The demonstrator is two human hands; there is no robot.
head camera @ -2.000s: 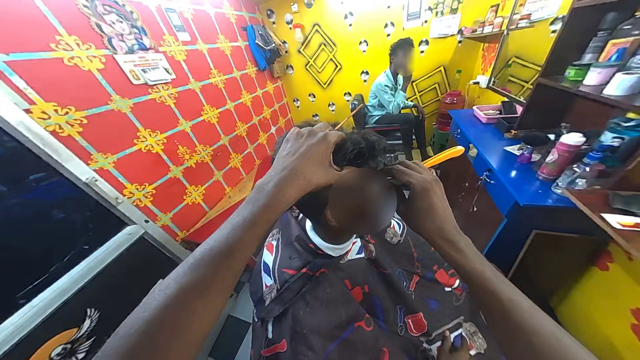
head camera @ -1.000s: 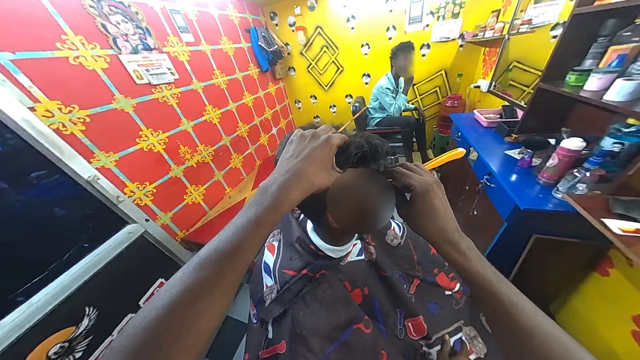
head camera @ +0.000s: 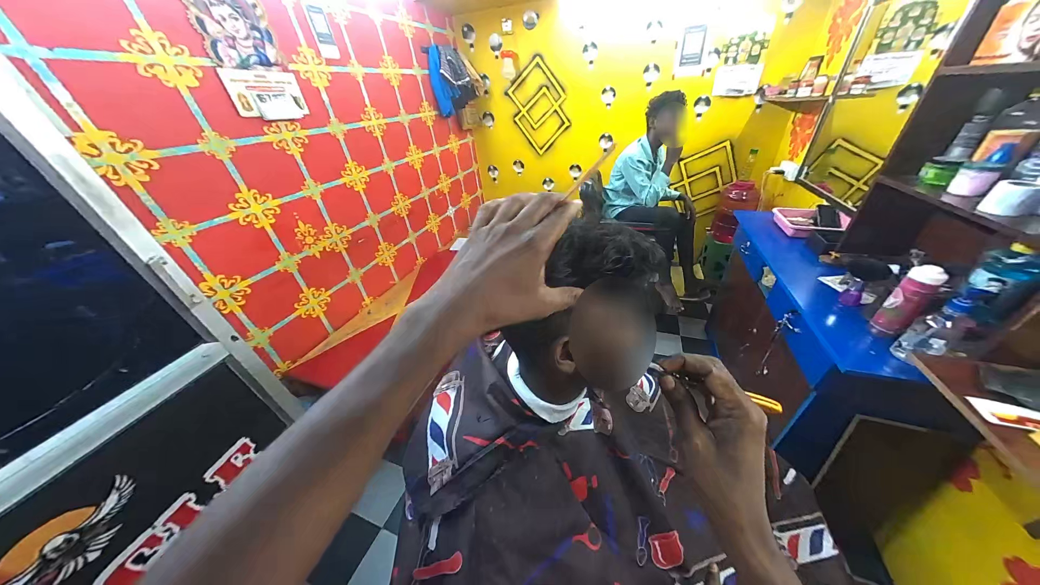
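My left hand [head camera: 524,264] rests on the dark hair [head camera: 605,252] of a seated person, thumb near the forehead. From its fingers a thin comb-like stick [head camera: 591,172] points up and right. Just off the person's face, my right hand [head camera: 719,418] pinches a straight razor with a yellow-orange handle [head camera: 765,402], which shows behind the hand; its blade is mostly hidden by the fingers. A white neck strip [head camera: 540,398] circles the person's neck above a dark printed barber's cape [head camera: 561,496].
At the right, a blue counter [head camera: 845,325] holds a pink bottle [head camera: 908,301], a clear spray bottle [head camera: 934,329] and a pink tray [head camera: 808,221]. Another person [head camera: 642,179] sits by the yellow wall. A red bench [head camera: 349,357] runs along the left wall.
My right hand with the razor has moved down, away from the hair at the side of the head, to below face level. My left hand stays on the head.
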